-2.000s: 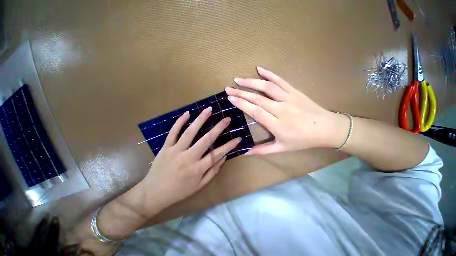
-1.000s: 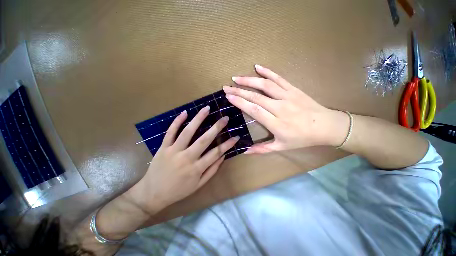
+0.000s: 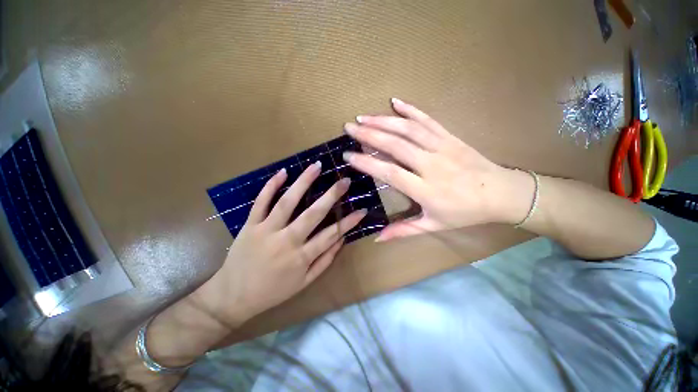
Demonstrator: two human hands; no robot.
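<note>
A dark-blue solar cell (image 3: pixel 237 195) with thin pale lines lies flat and slanted on the tan-brown sheet. Silver tabbing ribbons stick out past its left and right edges. My left hand (image 3: pixel 279 245) lies over its lower middle, palm down, fingers spread on its face. My right hand (image 3: pixel 436 168) is at its right end, with fingertips at its upper right corner and right edge and the thumb near the lower right corner. Neither hand is closed around anything. The parts of the cell under my hands are hidden.
A finished cell stack (image 3: pixel 44 207) lies on a clear sheet (image 3: pixel 115 279) at left. At right are a heap of silver ribbon offcuts (image 3: pixel 591 112), scissors (image 3: pixel 631 161) with red and yellow handles, a black handle (image 3: pixel 677 204), a grey strip (image 3: pixel 603 19) and an orange-brown piece (image 3: pixel 621 12).
The fingers of my right hand have shifted slightly at the cell's right end, the index finger now bent lower on it. My left hand and the cell have hardly moved.
</note>
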